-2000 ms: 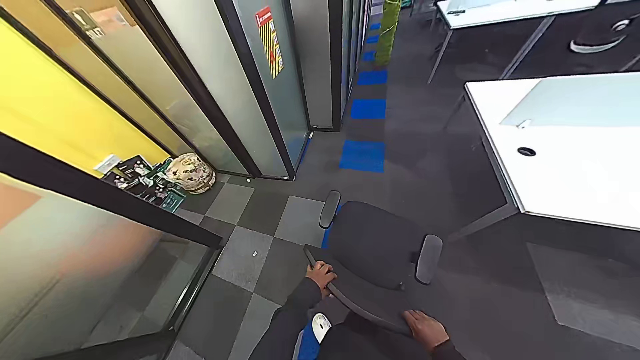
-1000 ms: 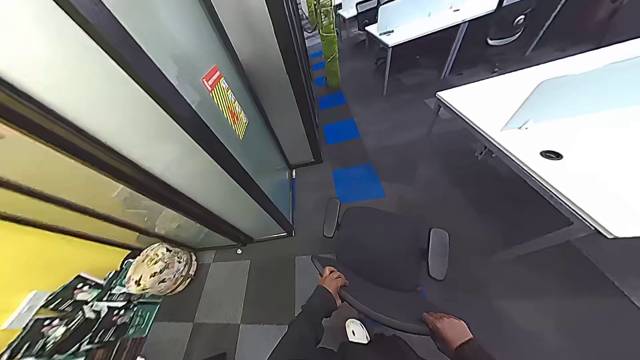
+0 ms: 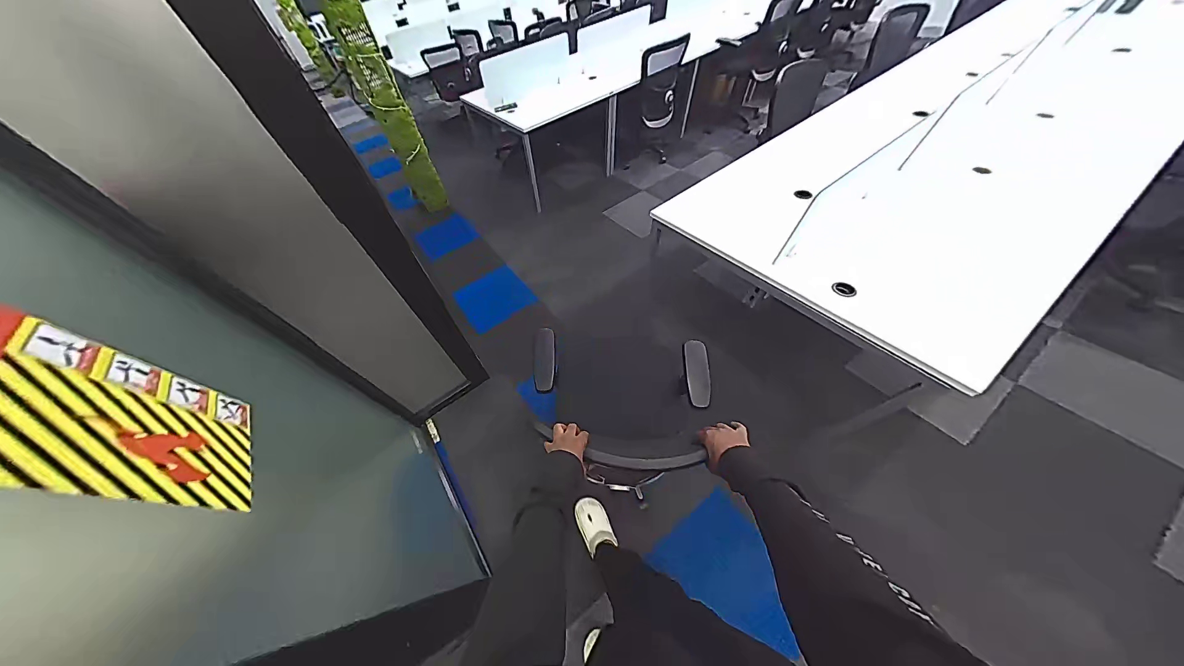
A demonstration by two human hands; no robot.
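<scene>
Both my hands grip the top edge of the backrest (image 3: 646,460) of a dark office chair, seen from behind and above. My left hand (image 3: 567,440) holds its left end, and my right hand (image 3: 724,441) holds the right end, fingers curled over the rim. Beyond the backrest lies the dark seat (image 3: 615,384), between a left armrest (image 3: 546,360) and a right armrest (image 3: 697,374). Part of the chair's base shows below the backrest, near my white shoe (image 3: 594,524). Its wheels are mostly hidden.
A glass partition (image 3: 351,518) with a dark frame and a striped warning sign (image 3: 139,421) stands close on the left. A long white desk (image 3: 925,213) is at the right. Ahead are a green-covered column (image 3: 398,129), blue carpet tiles (image 3: 494,298), another white desk (image 3: 573,92) and mesh chairs (image 3: 660,83).
The chair, with both my hands on it, has moved forward along the aisle, past the partition corner. The view has turned and more desks show ahead. My right hand now sits nearer the right armrest.
</scene>
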